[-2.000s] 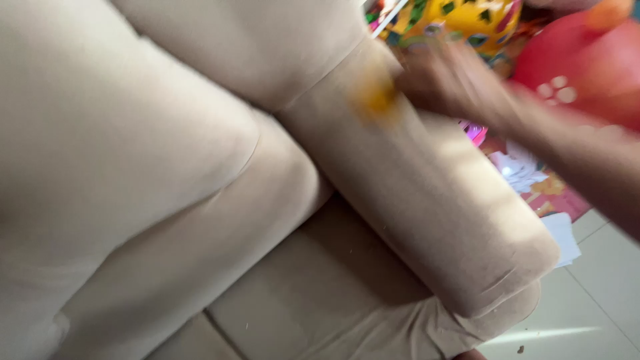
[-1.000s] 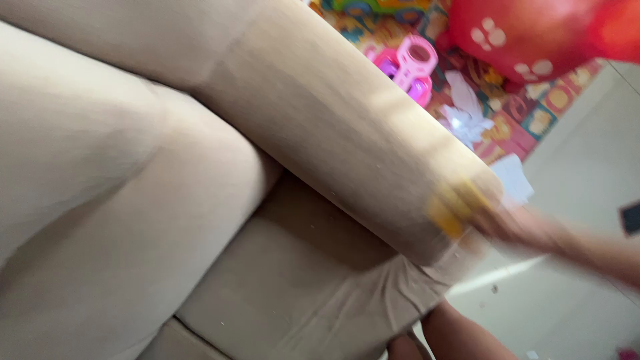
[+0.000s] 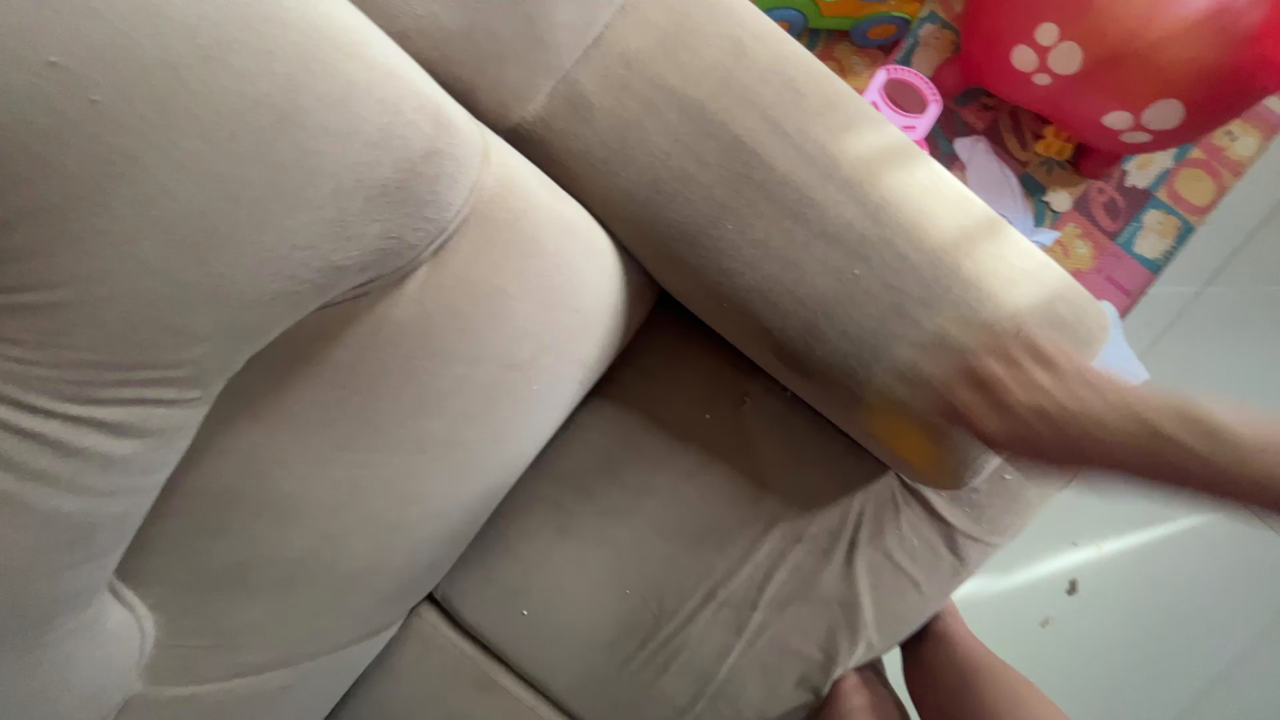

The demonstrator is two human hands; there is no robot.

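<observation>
My right hand (image 3: 1020,395), blurred, reaches in from the right edge over the lower end of a beige fabric sofa armrest (image 3: 760,190). Its fingers are around a small yellow object (image 3: 902,436), too blurred to name, against the armrest's inner side. Darker streaks run along the fabric. Below lies the sofa seat (image 3: 600,500), with wrinkled cloth at its front corner and small light specks. My left hand cannot be made out.
Two bare limbs (image 3: 975,665) show below the sofa's corner; whose they are is unclear. Beyond the armrest, a red balloon-like object with paw prints (image 3: 1110,70), a pink plastic toy (image 3: 905,100) and a toy vehicle (image 3: 850,20) sit on a patterned mat (image 3: 1110,245). Sofa cushions (image 3: 400,380) fill the left.
My right hand, with the yellow object, has moved from the armrest's upper part to its lower end, then to the inner side there. The view has shifted.
</observation>
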